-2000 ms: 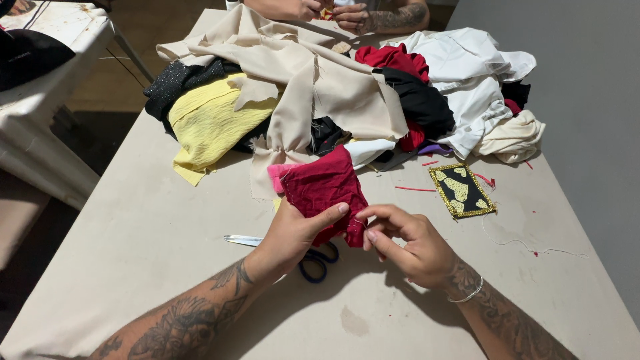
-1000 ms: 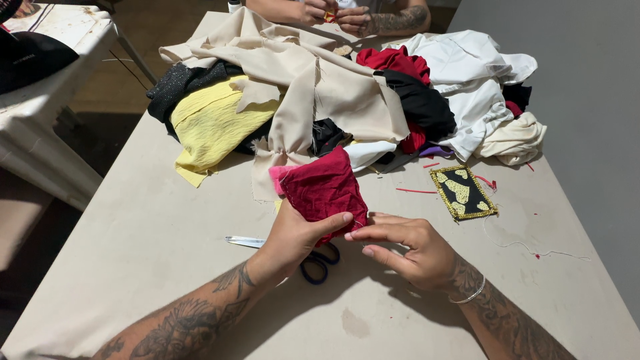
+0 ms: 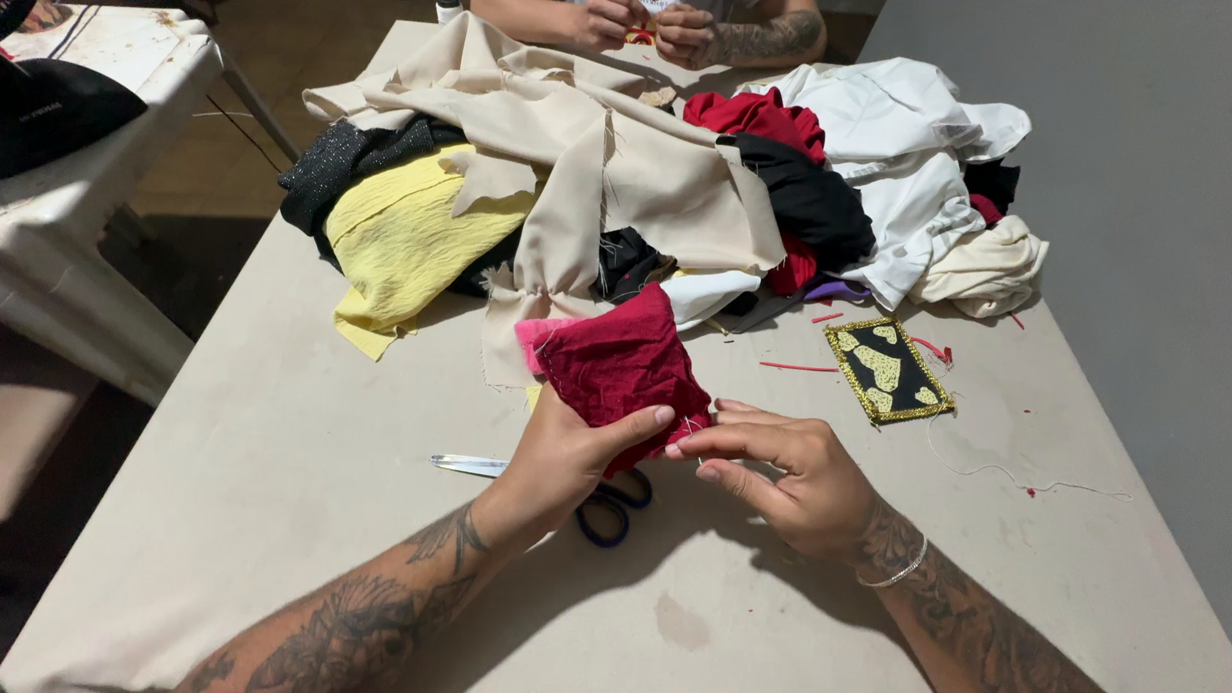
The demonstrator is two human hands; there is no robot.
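Observation:
My left hand [image 3: 587, 433] grips a folded piece of dark red cloth [image 3: 621, 361], its thumb pressed on the front. A strip of pink fabric [image 3: 531, 344] shows at the cloth's upper left corner. The fingertips of my right hand [image 3: 770, 462] are at the lower right corner of the cloth, by some pale thread [image 3: 691, 424]; whether they pinch a needle or the thread cannot be told. Scissors with dark blue handles [image 3: 603, 520] lie on the table, partly hidden beneath my left hand. To the right lies a black patch with yellow shapes and a gold border [image 3: 878, 371].
A heap of fabric spans the table's far side: beige cloth [image 3: 674, 183], yellow cloth [image 3: 414, 231], black cloth [image 3: 808, 192] and white cloth [image 3: 905, 135]. Loose white thread [image 3: 1006, 472] and red scraps [image 3: 799, 367] lie at right. Across the table are another person's hands [image 3: 683, 37]. An iron [image 3: 67, 111] stands on a side table.
My right hand's fingers were bent at the cloth's corner two seconds ago, then straightened beside it; they remain near that corner. My left hand has kept its hold.

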